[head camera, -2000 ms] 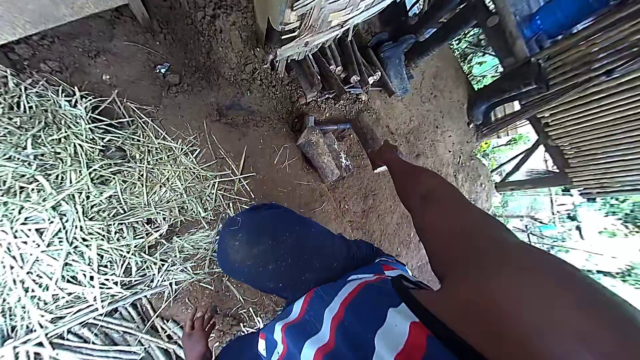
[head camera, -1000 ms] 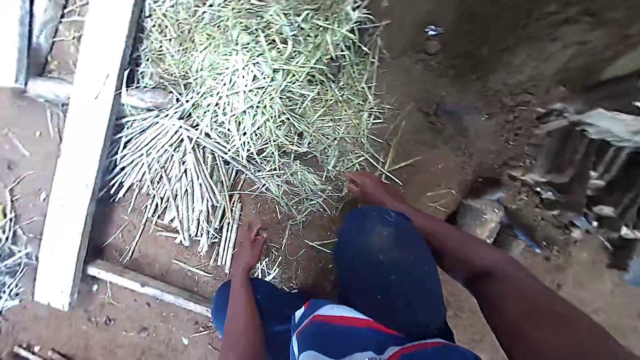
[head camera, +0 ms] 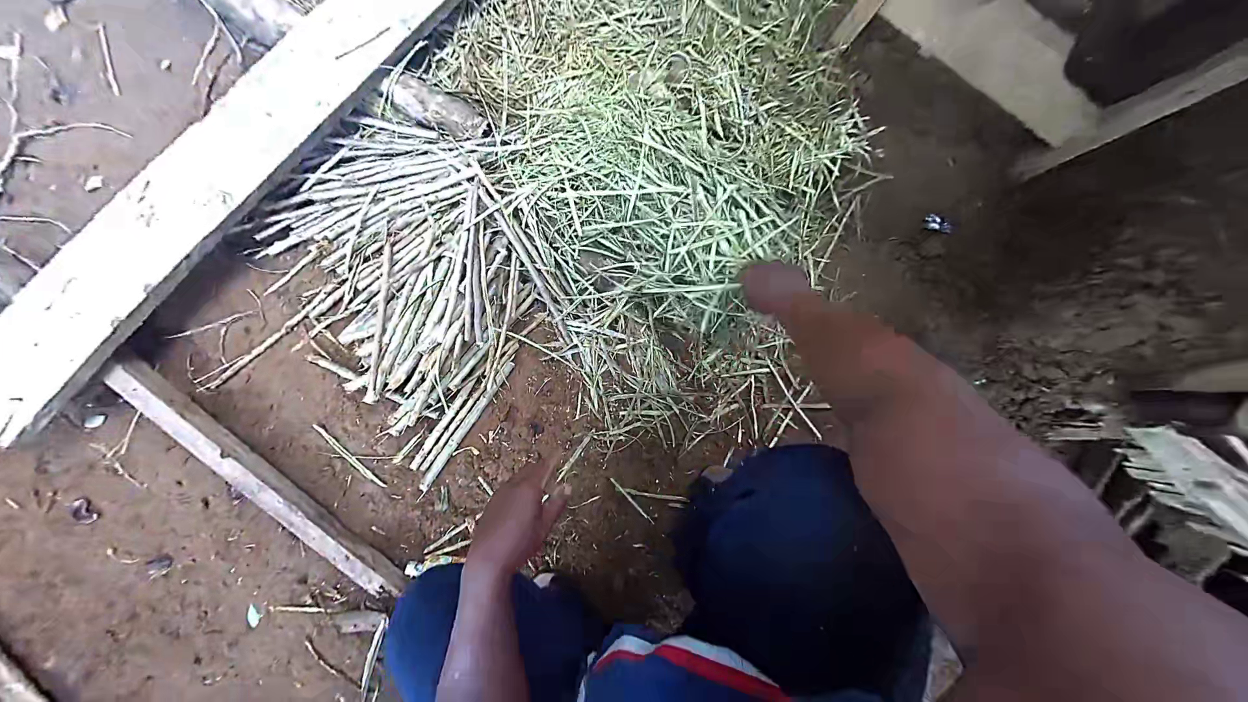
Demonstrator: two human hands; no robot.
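My left hand (head camera: pixel 519 517) hovers over bare soil in front of my left knee, its fingers apart and nothing seen in it. Just beyond it lies a fanned pile of cut stalks (head camera: pixel 429 263). My right hand (head camera: pixel 775 285) reaches out to the right edge of a heap of green chopped stalks (head camera: pixel 663 195). It is blurred, its fingers are partly hidden, and whether it holds any stalks cannot be told.
A long pale wooden plank (head camera: pixel 185 195) runs diagonally at the upper left, with a thinner wooden bar (head camera: pixel 258 478) meeting it. Wooden framing (head camera: pixel 1014 68) stands at the upper right. Split wood pieces (head camera: pixel 1189 478) lie at the right edge. A log (head camera: pixel 429 105) touches the stalks.
My right hand, at a wooden block two seconds ago and near my right knee one second ago, now extends forward to the green heap. The view has swung toward the stalks.
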